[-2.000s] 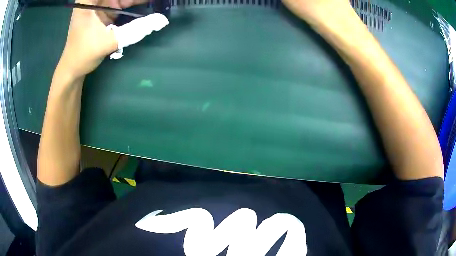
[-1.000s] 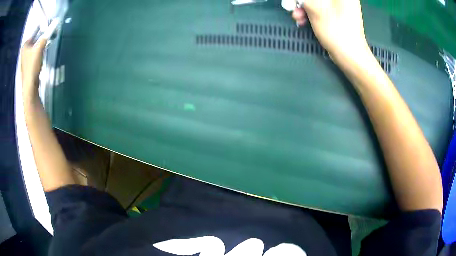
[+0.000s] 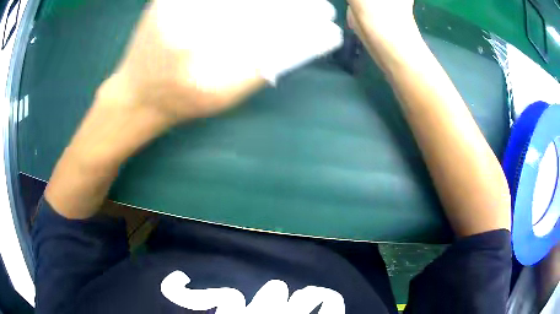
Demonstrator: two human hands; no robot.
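Note:
My left hand [image 3: 202, 61] reaches in from the upper left, large, blurred and washed out to white. A finger cot [image 3: 307, 52] covers its thumb or a fingertip. A dark object [image 3: 351, 52] stands just beyond that tip, between the two hands; it is blurred, and I cannot tell if it is a phone frame. My right hand [image 3: 384, 15] is at the top edge, washed out and partly cut off, and its fingertips are hardly seen. No tweezers can be made out.
The dark-green mat [image 3: 276, 159] lies under both arms. A blue-rimmed reel [image 3: 524, 202] stands at the right edge. Crinkled clear film [image 3: 522, 76] lies above it. A thin black frame [image 3: 544, 46] lies on the glossy green surface at the upper right. A white rail runs down the left.
My left hand has come from the far left edge to the middle top, close to my right hand. The rows of tiny black bars are no longer seen. More of the reel shows.

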